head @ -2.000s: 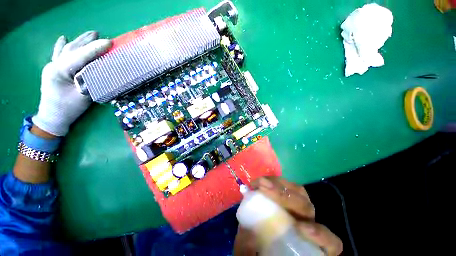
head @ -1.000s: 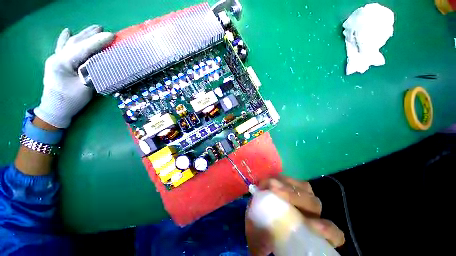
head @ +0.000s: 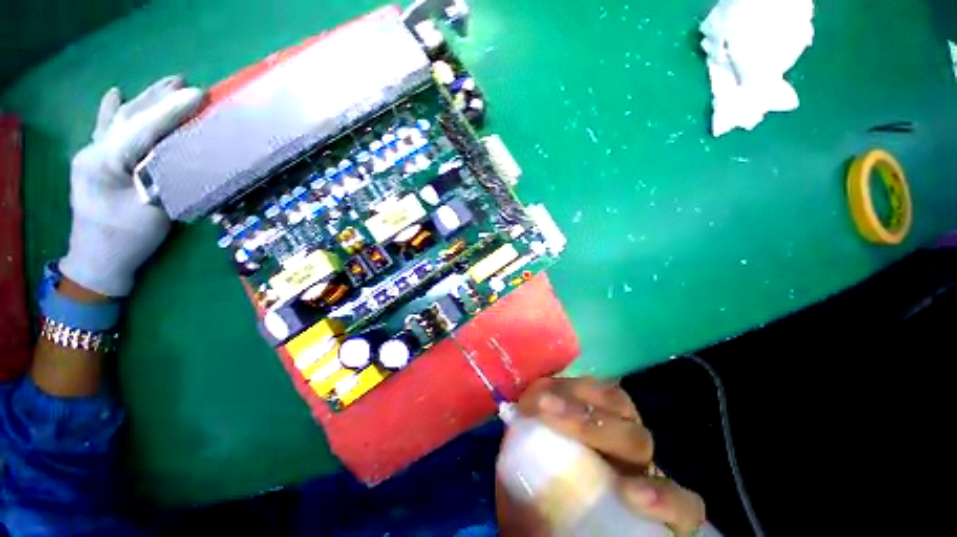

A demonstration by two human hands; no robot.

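The green circuit board assembly (head: 346, 246) lies tilted on a red foam pad (head: 420, 409), its silver heatsink (head: 283, 115) along the far edge. My left hand (head: 121, 189), in a white knitted glove, holds the heatsink's left end; its fingers are partly hidden behind it. My bare right hand (head: 598, 441) is closed around the translucent white dispensing syringe (head: 551, 472) at the bottom. The thin needle (head: 481, 369) points at the board's near edge, beside the black and white-topped capacitors (head: 395, 353). I cannot tell whether its tip touches the board.
A crumpled white cloth (head: 753, 63) lies on the green bench mat (head: 651, 241) at the upper right. A yellow tape roll (head: 878, 197) and a thin dark tool (head: 891, 127) lie at the right. A red edge (head: 11, 241) shows at the far left. A thin cable (head: 724, 420) hangs lower right.
The whole scene has shifted slightly left in view. The left hand still holds the heatsink end. The syringe is still in the right hand, its needle at about the same part of the board's near edge.
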